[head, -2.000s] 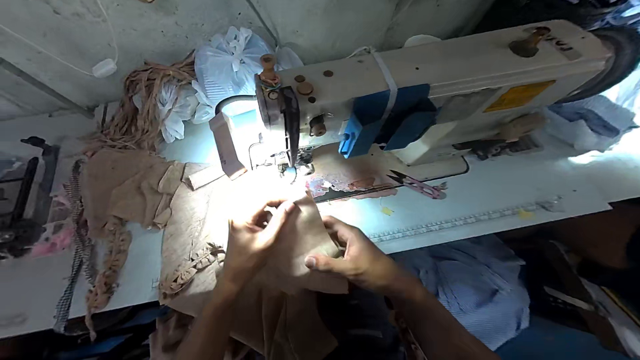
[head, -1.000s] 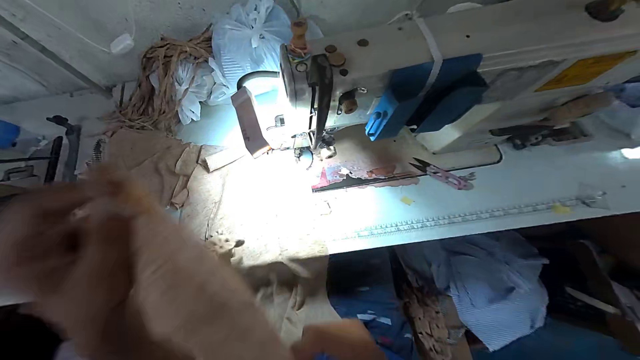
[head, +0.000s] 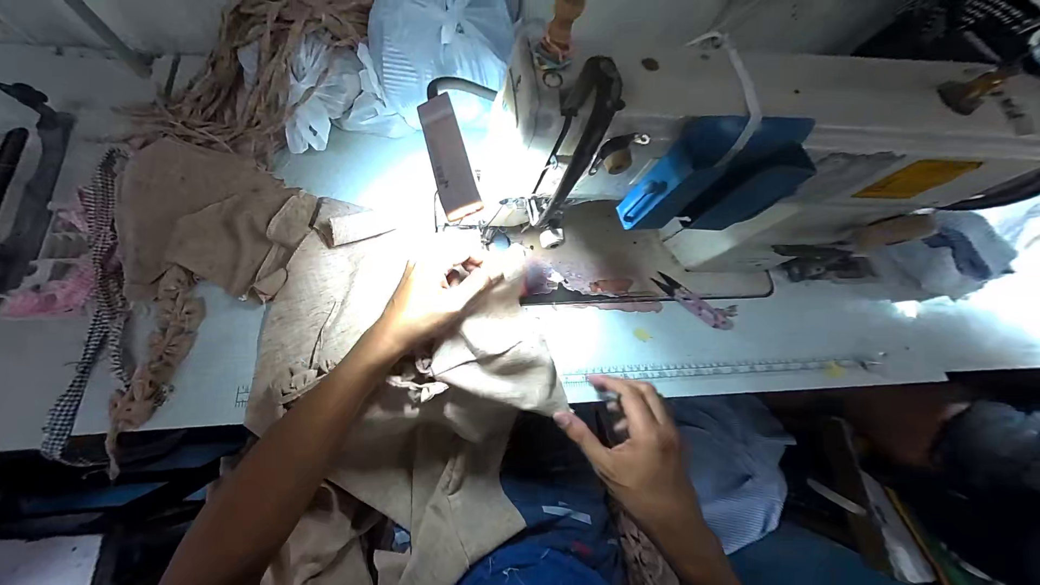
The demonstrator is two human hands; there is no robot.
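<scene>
Beige fabric [head: 504, 366] lies across the sewing machine's bed and hangs over the table's front edge. My left hand [head: 435, 301] grips it with thumb and fingers just in front of the needle area of the industrial sewing machine [head: 812, 106]. Glare from the lamp [head: 449, 158] washes out the needle and presser foot. At the lower corner of the fabric is my right hand [head: 630, 439], fingers apart, its thumb tip at or very near the cloth; whether they touch is unclear. A ruffled beige strip [head: 422, 383] shows beneath my left wrist.
Pink-handled thread snips [head: 699, 305] lie right of the needle area. A measuring tape [head: 731, 370] runs along the front edge. Folded beige cloth [head: 211, 211], a checked strip [head: 97, 301], fabric strips [head: 244, 73] and a plastic bag [head: 431, 57] are at the left and back.
A second ago both hands were blurred at the lower left and centre, with cloth lifted; now the left is at the needle area and the right at the fabric's corner. The view has shifted.
</scene>
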